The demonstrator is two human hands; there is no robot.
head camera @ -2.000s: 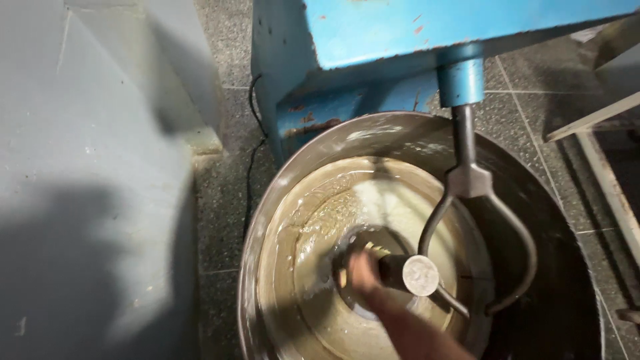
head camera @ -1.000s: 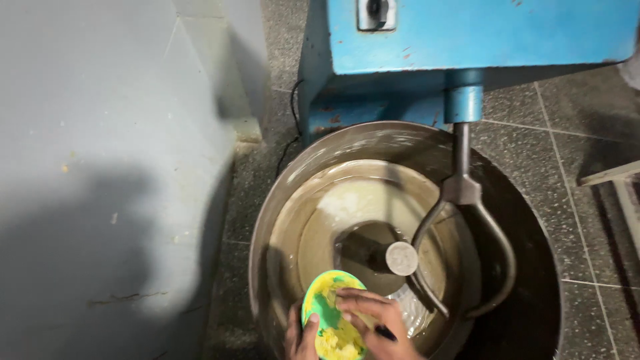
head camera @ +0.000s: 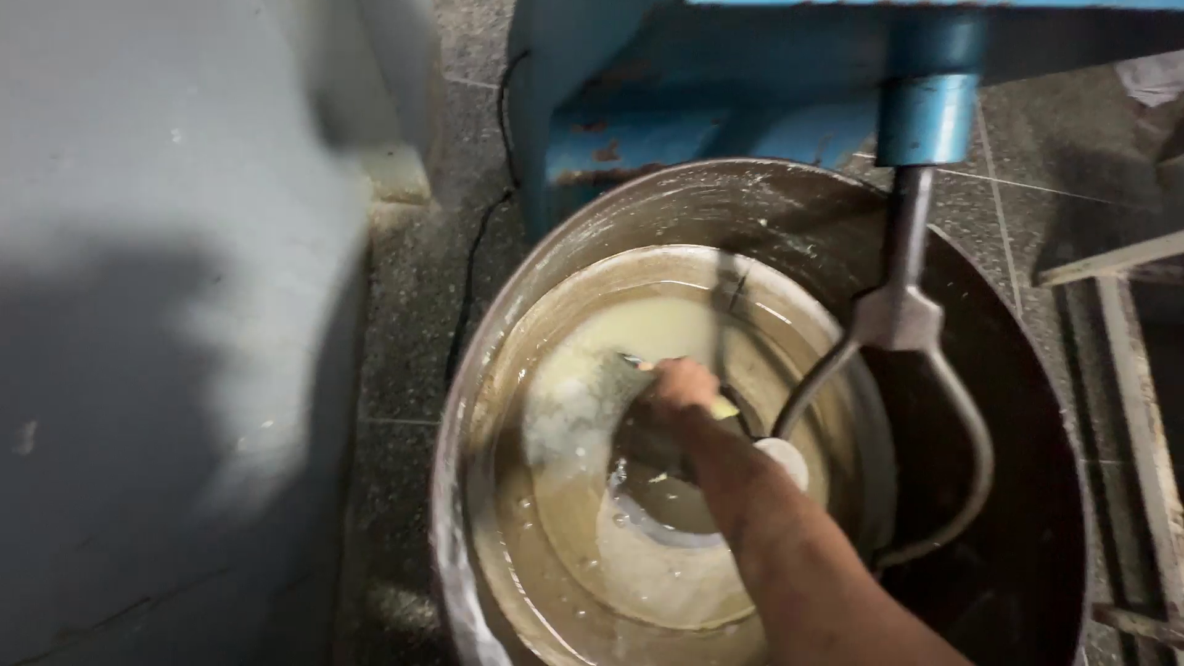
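My right hand point(head camera: 683, 384) reaches over the liquid in a large round metal mixing bowl point(head camera: 754, 180). Its fingers are curled beside the dark centre post point(head camera: 782, 462), which has a pale round top. A small pale edge shows at the fingertips and a yellow-green bit behind the hand; blur hides whether these belong to a held thing. Cloudy whitish liquid point(head camera: 564, 416) lies left of the hand, with clearer yellowish liquid around it. A forked metal mixing arm point(head camera: 897, 319) hangs into the bowl at the right. My left hand is out of view.
The blue mixer body point(head camera: 703, 83), with rust and chipped paint, stands behind the bowl. A grey surface point(head camera: 185, 370) fills the left side. A black cable point(head camera: 474, 268) runs over the speckled floor. At the right edge stands a worn frame point(head camera: 1133, 370).
One second ago both hands were at a green container with yellow paste at the bowl's near side. Now the left hand is out of view and the right hand is farther into the bowl.
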